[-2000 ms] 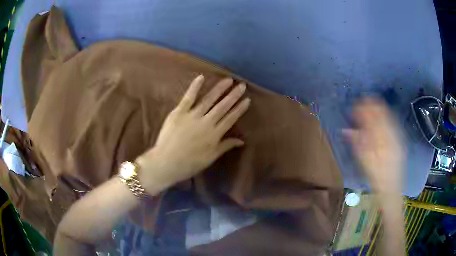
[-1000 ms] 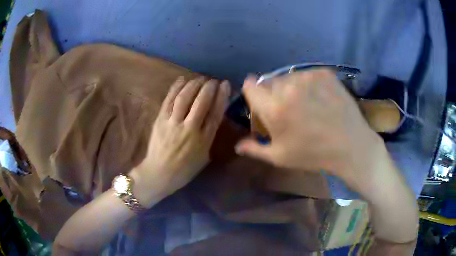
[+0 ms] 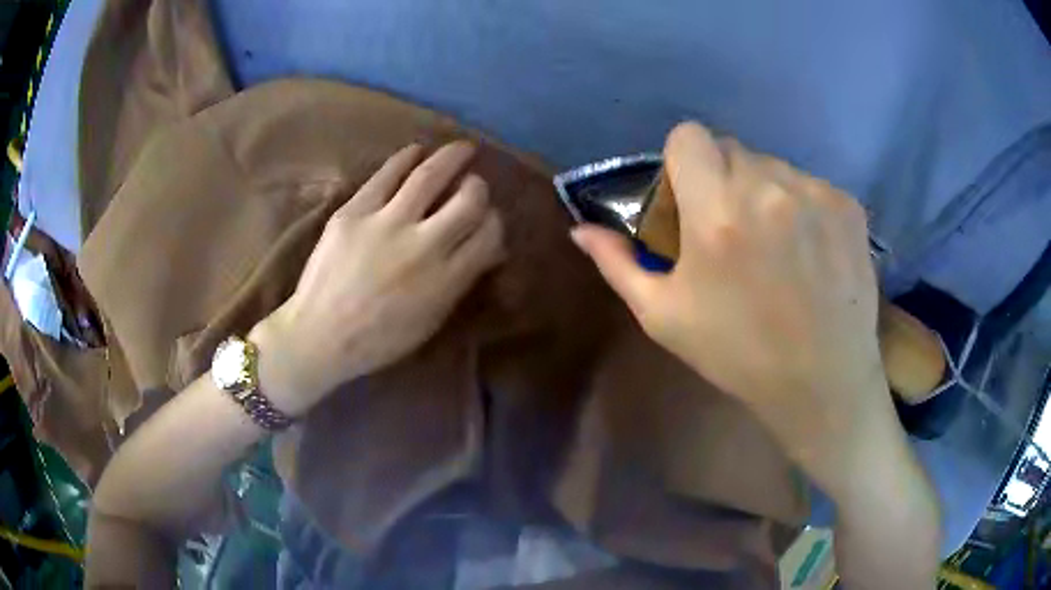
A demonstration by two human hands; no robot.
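A brown garment piece (image 3: 173, 219) lies wrinkled over the padded table, its curved upper edge running from the left to the middle. My left hand (image 3: 403, 254), with a gold watch at the wrist, lies on the cloth with its fingers bent; the fingertips are close to the upper edge, and I cannot tell if they pinch cloth. My right hand (image 3: 772, 277) is closed round the wooden handle of the steam iron (image 3: 611, 196). The iron's pointed tip faces left at the garment's upper edge, right of my left hand. My right hand hides much of the iron.
The pale blue table (image 3: 461, 58) spreads behind the garment. The iron's hose (image 3: 1014, 277) trails to the right edge. White pieces (image 3: 37, 294) show among brown cloth at the far left. A shiny metal part (image 3: 1023, 467) is at the right edge.
My right hand went from empty to holding the iron, which now lies slightly further right than one second ago. My left hand has moved left and its fingers are more bent. The cloth below it has shifted.
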